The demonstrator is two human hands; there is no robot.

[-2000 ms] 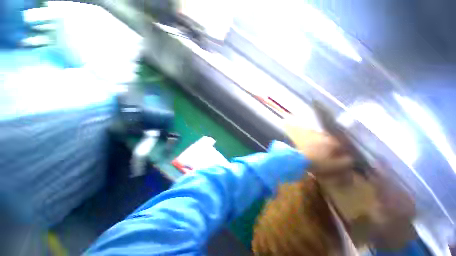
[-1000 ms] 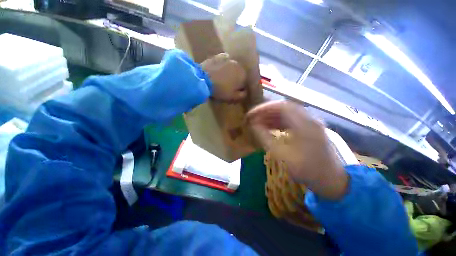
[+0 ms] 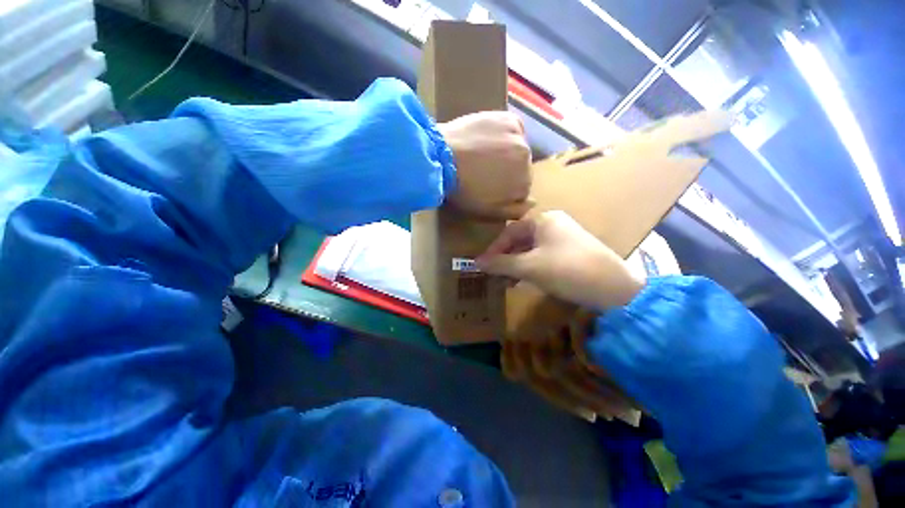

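Observation:
A brown cardboard carton (image 3: 464,74) stands on end in front of me, its lid (image 3: 635,179) hanging open to the right. My left hand (image 3: 488,164) is closed on the carton's upper part, fingers curled at its edge. My right hand (image 3: 561,260) has its fingertips at a small white barcode label (image 3: 464,265) on the carton's narrow side, just above a printed dark panel (image 3: 472,288). Whether the label is fully stuck down cannot be told.
A white packed unit (image 3: 372,256) with a red rim lies on the green bench (image 3: 298,260) behind the carton. Stacked cartons (image 3: 556,372) with scalloped edges stand below my right hand. White foam (image 3: 50,64) is at the upper left. A shelf runs behind.
The carton is now more upright and its lid has swung out to the right. My right hand has moved in, fingertips on the label at the narrow side. The view has shifted.

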